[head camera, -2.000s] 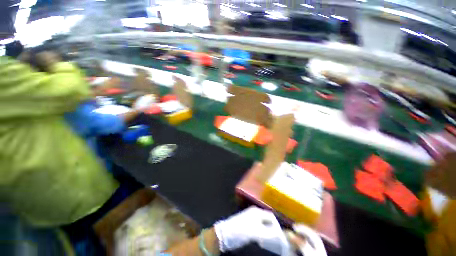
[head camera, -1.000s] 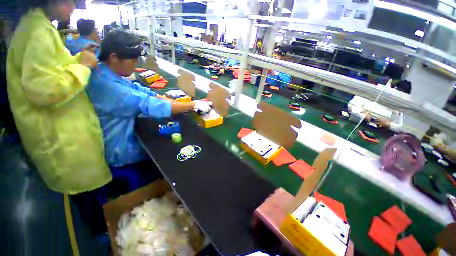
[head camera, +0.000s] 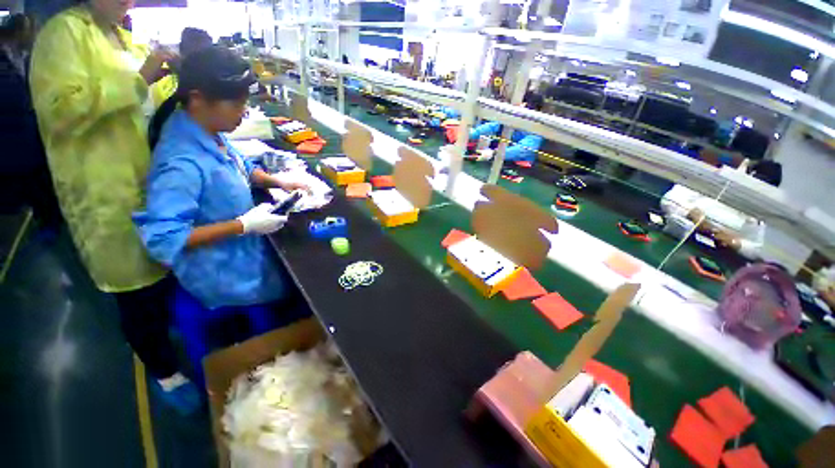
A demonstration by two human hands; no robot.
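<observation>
Neither of my hands is in the picture. Nearest in front of me, a yellow gift box [head camera: 569,437] stands at the lower right edge against the pink platform [head camera: 517,388]. Its brown lid flap [head camera: 600,336] stands open. A white insert [head camera: 615,427] with small dark spots shows inside, with a white piece beside it. The bottom of the box is cut off by the picture's edge.
Black bench [head camera: 403,338] with pale loops [head camera: 361,274] and a blue object [head camera: 328,228]. Open yellow boxes [head camera: 481,266] and red-orange cards [head camera: 557,311] lie on the green belt. Scrap carton [head camera: 220,370] on the floor. Two people stand at left. Pink fan [head camera: 758,304] beyond.
The gloved hands seen two seconds ago at the box are out of the picture. The view has shifted slightly. The person in blue has turned from a box and now holds a dark object.
</observation>
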